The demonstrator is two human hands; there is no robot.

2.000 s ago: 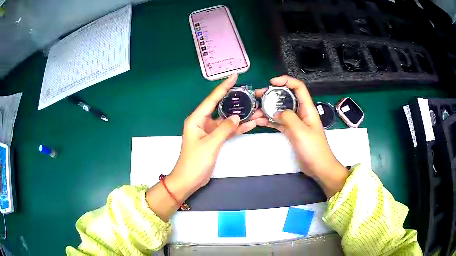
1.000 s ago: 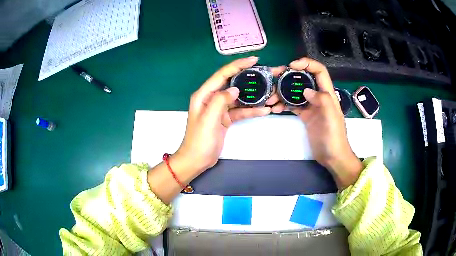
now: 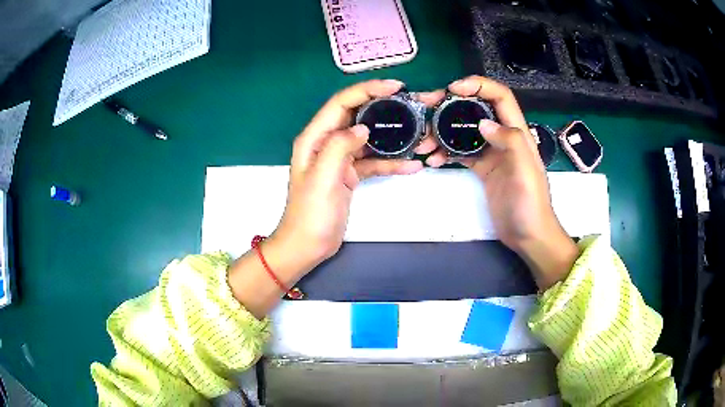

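My left hand (image 3: 322,179) holds a round smartwatch (image 3: 391,127) by its rim, thumb at the left edge of the face. My right hand (image 3: 509,171) holds another round smartwatch (image 3: 461,125), thumb at the right edge of its face. The two watches are side by side, faces up, above the far edge of a white sheet (image 3: 421,208). Each dark face shows a short line of white text and small green specks. The undersides of the watches and several fingertips are hidden.
A black strip (image 3: 413,271) and two blue squares (image 3: 374,326) lie on the sheet. A smartphone (image 3: 370,36) is beyond the hands. A round watch (image 3: 544,143) and a pink-rimmed square watch (image 3: 582,146) lie right, below a foam tray (image 3: 548,63). Pen (image 3: 137,120) and papers (image 3: 131,56) lie left.
The watch faces have changed from several lines of green text to one white line. Earlier still, the right one looked partly white. Both hands keep their hold; the view has shifted slightly.
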